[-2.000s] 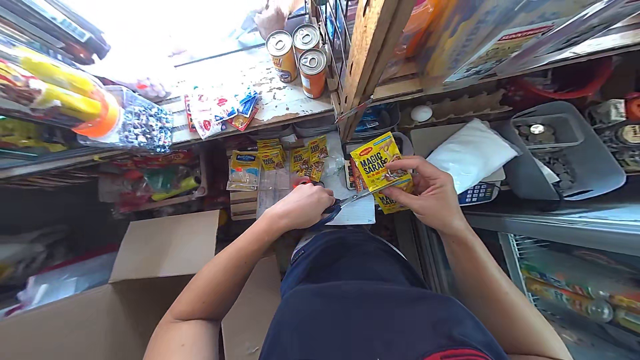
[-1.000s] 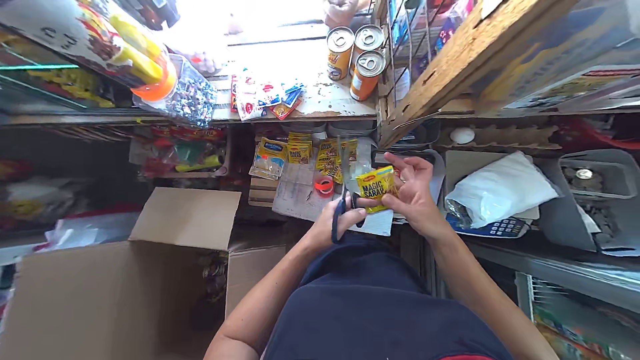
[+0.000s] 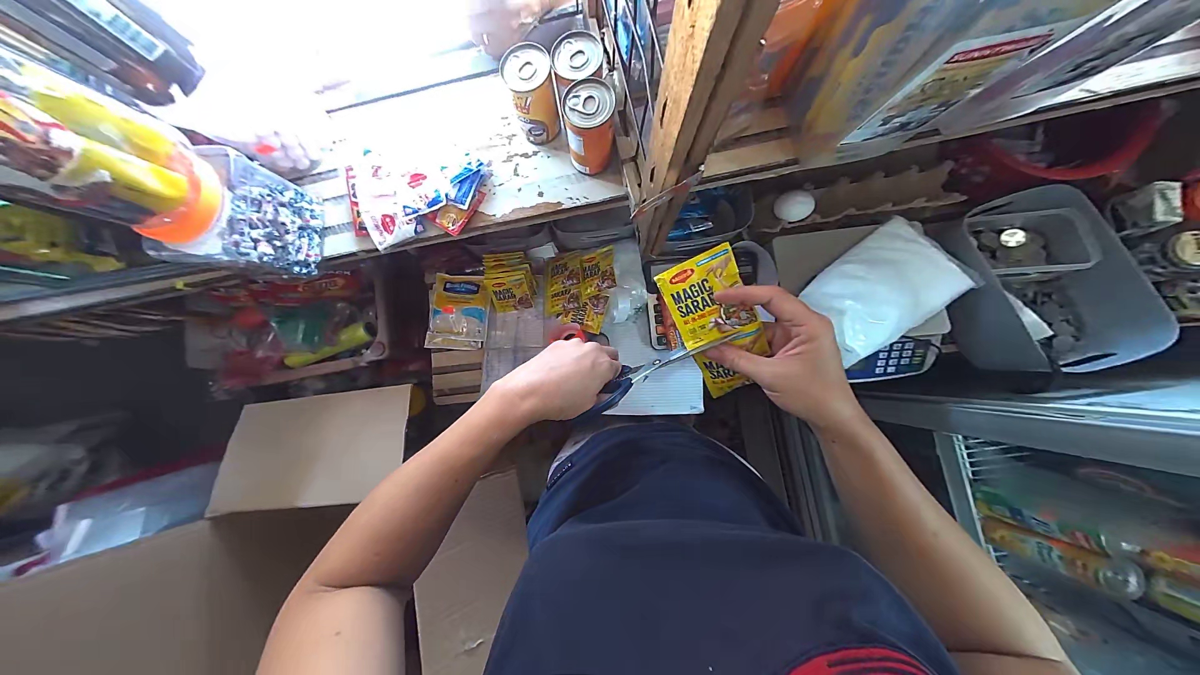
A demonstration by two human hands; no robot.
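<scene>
My left hand (image 3: 562, 379) grips the dark blue handles of a pair of scissors (image 3: 647, 369). Their blades reach right, to the lower edge of a yellow Maggi seasoning sachet (image 3: 698, 292) between the thumb and fingers of my right hand (image 3: 792, 352). A second yellow sachet (image 3: 720, 377) hangs below the blades; whether the two are joined cannot be told. More yellow sachets (image 3: 564, 281) lie in groups behind my left hand, beside a blue and yellow packet (image 3: 458, 311). A red ring-shaped thing (image 3: 569, 333) shows just past my left knuckles.
Three drink cans (image 3: 589, 127) and small packets (image 3: 403, 199) stand or lie on the worn wooden counter. An upright wooden post (image 3: 689, 103) rises behind the sachets. To the right are a white filled plastic bag (image 3: 886, 281), a calculator (image 3: 895, 358) and a grey coin bin (image 3: 1106, 281). An open cardboard box (image 3: 309, 450) is at lower left.
One second ago the scissors pointed upward beside the sachet; now their blades lie across its lower edge. My right hand holds the sachet more upright, and the second sachet now shows beneath it.
</scene>
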